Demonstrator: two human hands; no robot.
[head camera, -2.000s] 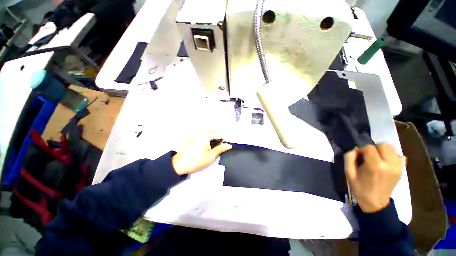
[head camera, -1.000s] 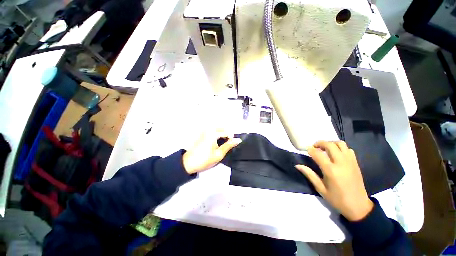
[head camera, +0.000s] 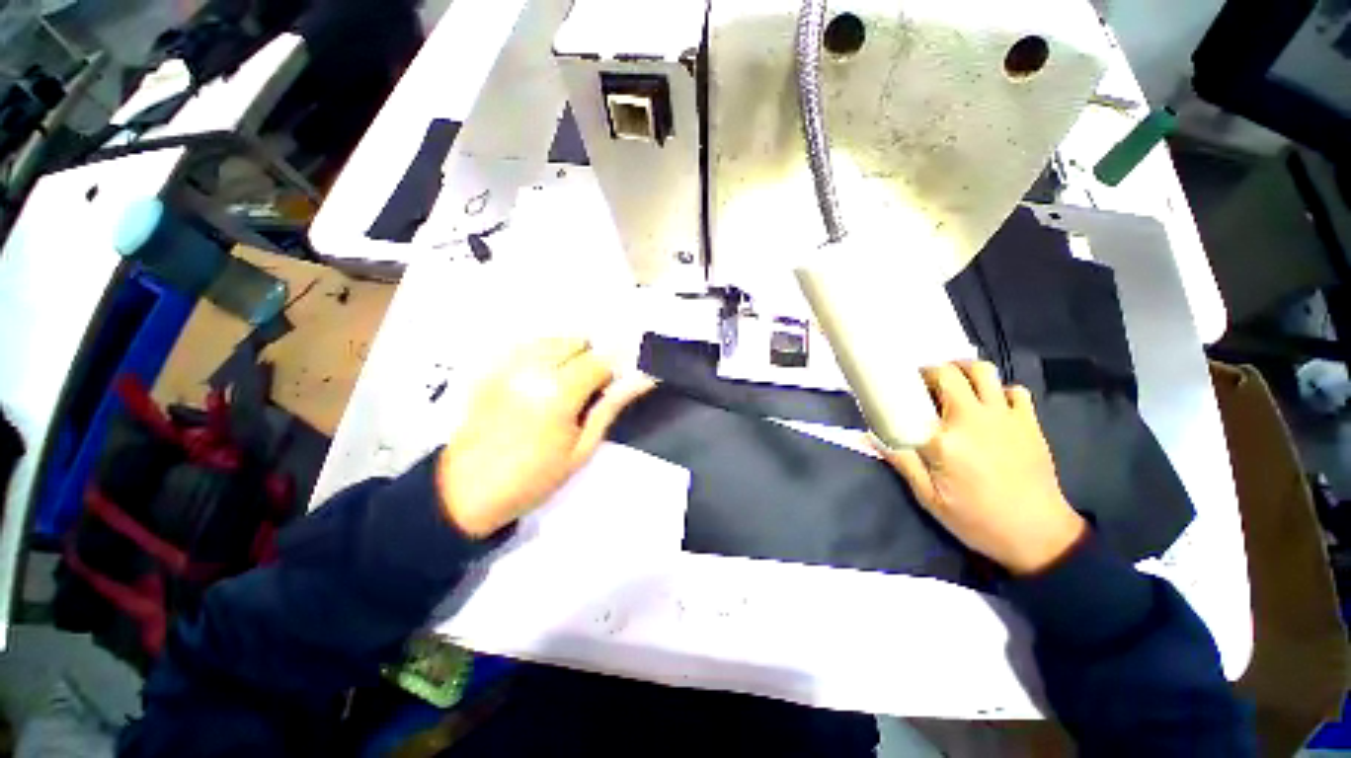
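A black fabric panel (head camera: 808, 496) lies on the white table in front of the machine. A narrower black strip (head camera: 741, 397) runs above it, partly separated by a white gap, with its left end beside the clamp foot (head camera: 788, 344). My left hand (head camera: 526, 430) has its thumb and fingers at the left end of the black fabric; the fingertip contact is partly washed out by glare. My right hand (head camera: 993, 467) holds the strip's right end with thumb and fingers, close against the cream gooseneck lamp (head camera: 874, 348), which covers part of the fabric.
The off-white machine head (head camera: 904, 119) stands at the back. A cut panel stack (head camera: 1074, 326) lies at the right, with a green cone (head camera: 1136, 147) beyond. A small dark tool (head camera: 479, 246) lies left of the machine. A teal bottle (head camera: 193, 259) is at far left.
My right hand left the stack and came to the fabric beside the lamp. My left hand has shifted left. The upper fabric has moved toward the clamp foot and now lies apart from the lower panel.
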